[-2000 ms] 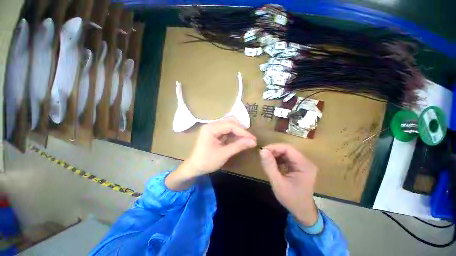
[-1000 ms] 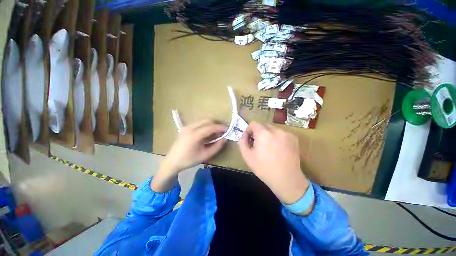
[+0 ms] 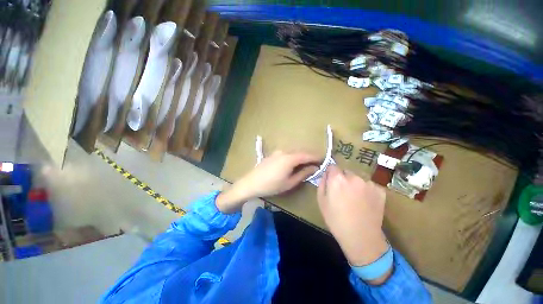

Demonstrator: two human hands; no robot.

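Observation:
A white curved plastic housing [image 3: 328, 142] lies at the front of the brown cardboard mat, its two thin arms pointing away from me. My left hand [image 3: 280, 173] holds its middle and left part, which the hand mostly covers. My right hand [image 3: 351, 205] is closed at the housing's right wide end, fingertips touching it. Whether a wire is between my right fingertips is hidden.
A bundle of dark lead wires [image 3: 470, 119] with white tagged ends [image 3: 390, 110] crosses the back. A red-brown fixture [image 3: 431, 172] sits right of my hands. Loose brown strands [image 3: 482, 228] lie at right. A cardboard divider tray [image 3: 152, 139] holds white housings at left. A green reel [image 3: 531, 205] is far right.
Two seconds ago both hands pinched something small in front of the housing. They then moved onto the housing and remain there. The view has swung left.

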